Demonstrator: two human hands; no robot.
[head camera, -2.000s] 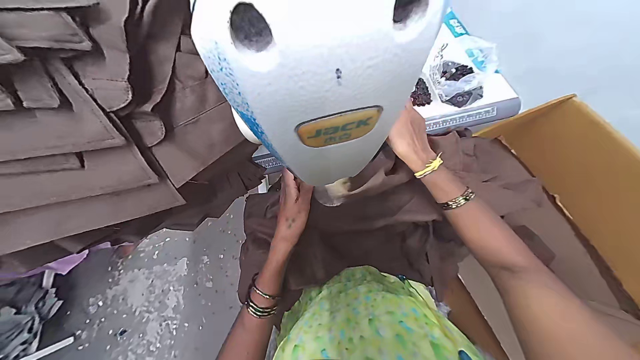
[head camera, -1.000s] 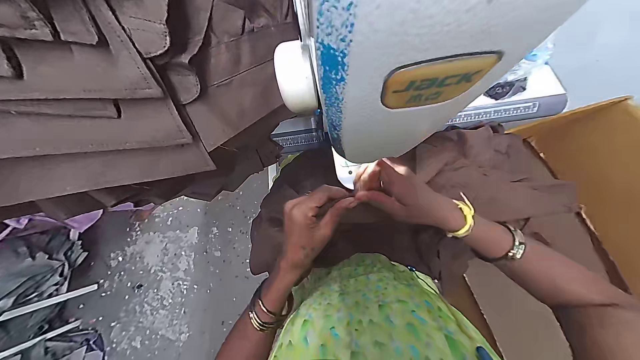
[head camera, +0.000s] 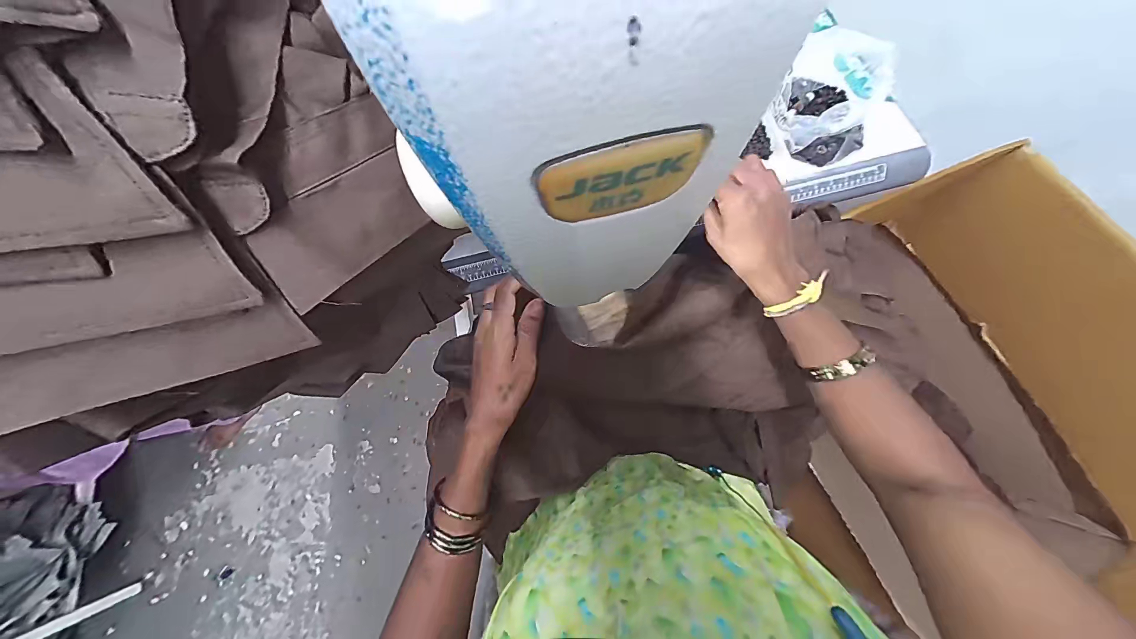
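A white and blue Jack sewing machine (head camera: 586, 106) fills the upper middle, its head over brown fabric (head camera: 657, 364) that hangs down across my lap. At the left of the machine head, my left hand (head camera: 506, 355) lies on the fabric, fingers pointing up and partly hidden at the tips. My right hand (head camera: 753, 226) is at the right side of the head, fingers curled at the fabric's upper edge; whether it pinches the cloth cannot be told. The needle area is hidden behind the head and a clear guard (head camera: 595, 319).
Stacked brown garment pieces (head camera: 133, 248) hang at the left. An open cardboard box (head camera: 1038, 257) stands at the right with brown fabric over it. A plastic bag of small dark items (head camera: 821, 106) lies on the machine bed's white end. Dark scraps (head camera: 44, 550) are at lower left.
My hands were together below the machine head one second ago; now they are apart, one at each side of it. The view has shifted.
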